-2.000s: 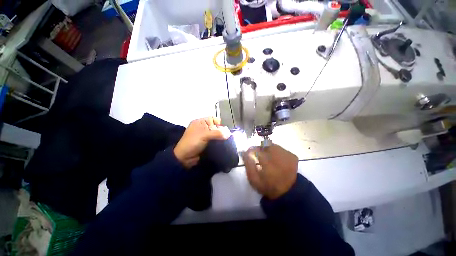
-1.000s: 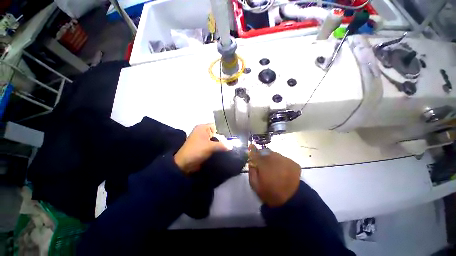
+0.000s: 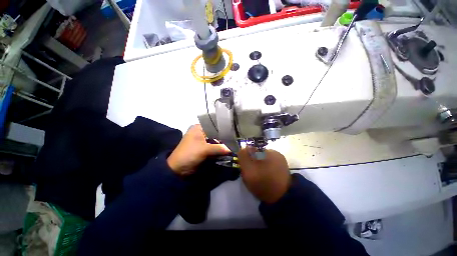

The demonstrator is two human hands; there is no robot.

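Observation:
The black garment piece (image 3: 145, 142) lies in a heap left of the needle, with a narrow part running under my left hand. My left hand (image 3: 190, 152) holds its edge just left of the needle area. My right hand (image 3: 265, 172) is closed around the thread snips (image 3: 234, 161); their dark blades point left over the black cloth and a bit of yellow handle shows at my fingers. The sewing machine head (image 3: 320, 85) stands behind both hands. The needle and presser foot are hidden behind the guard and my right fingers.
The grey post with a yellow ring (image 3: 192, 70) stands above the head. A white bin (image 3: 150, 30) and a red tray (image 3: 245, 20) are behind. A green basket (image 3: 70, 232) is at lower left. A clear packet (image 3: 369, 228) lies below the table's front edge at right.
The machine appears shifted left in the view. The snips' blades now show over the cloth between my hands. The bright lamp spot is mostly covered. Both hands stay close together at the cloth edge.

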